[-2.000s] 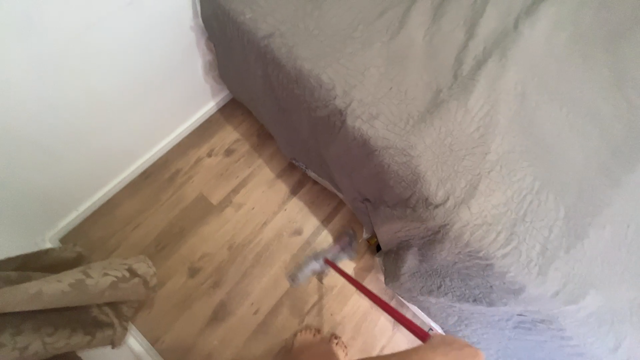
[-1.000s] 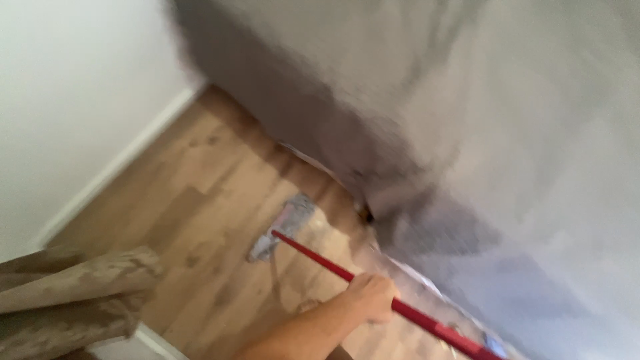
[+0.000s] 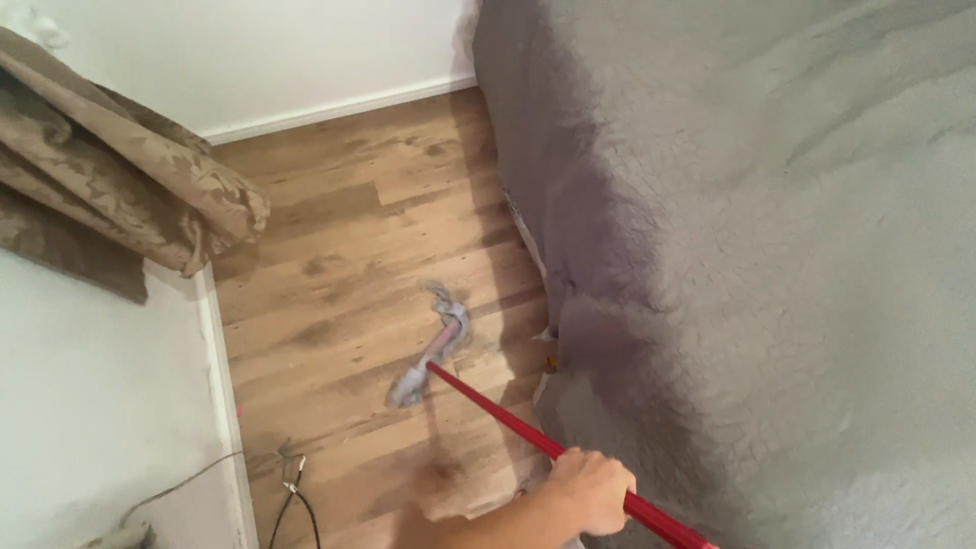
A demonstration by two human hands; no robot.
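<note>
My left hand (image 3: 591, 489) is closed around the red handle (image 3: 496, 412) of a floor mop, low in the view and right of centre. The handle slants up and left to the mop head, which is wrapped in a grey cloth (image 3: 412, 385). That cloth lies on the wood-look floor (image 3: 328, 320), with one end trailing upward. The handle's upper end runs out of the frame at the bottom right. My right hand is not in view.
A bed with a grey cover (image 3: 762, 267) fills the right side. A patterned brown curtain (image 3: 152, 175) hangs at the upper left. White baseboards (image 3: 343, 107) edge the floor. Black and grey cables (image 3: 293, 488) lie at the lower left; a small yellow item (image 3: 551, 363) sits by the bed's edge.
The view has turned, so more curtain and the cables now show. My left hand still holds the red handle. The cloth-covered mop head has moved away from the bed's edge since the earliest frame.
</note>
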